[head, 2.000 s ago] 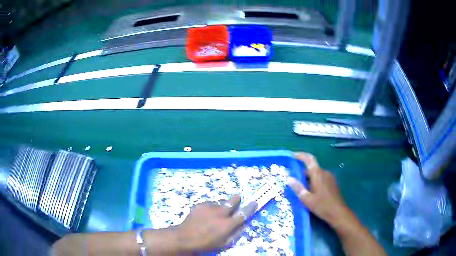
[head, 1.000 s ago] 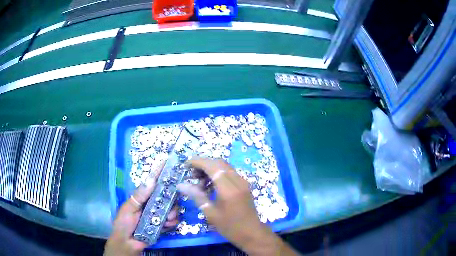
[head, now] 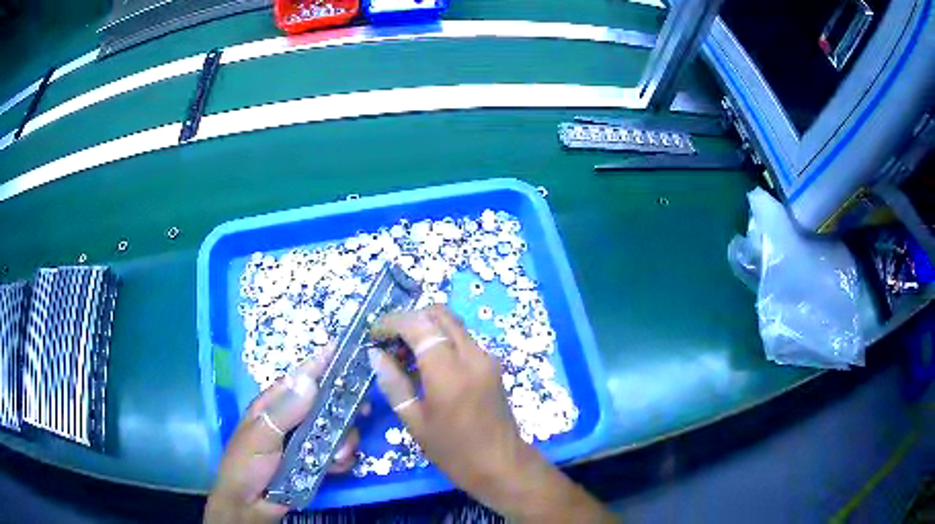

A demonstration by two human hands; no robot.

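Note:
A silver-grey channel strip [head: 343, 384] is held tilted above the blue parts tray [head: 584, 348]. Small round fittings sit in a row along its lower part. My left hand [head: 272, 440] grips the lower part of the strip from the left. My right hand [head: 446, 384] is at the strip's middle, with thumb and forefinger close together at the channel; whether a fitting is between them is hidden. Many loose silver-white round fittings [head: 308, 276] lie in the tray, with a bare blue patch right of centre.
Stacked strips [head: 67, 353] stand at left. A perforated strip [head: 627, 137] lies by dark rails near the machine [head: 810, 194]. A clear plastic bag [head: 805, 297] is at right. A red bin [head: 316, 12] and blue bin [head: 405, 8] are cut off at the top. Small rings lie behind the tray.
Two seconds ago my left hand was in the tray's fittings and my right at its rim. Now both are at the raised strip. Since one second ago, the view has shifted slightly.

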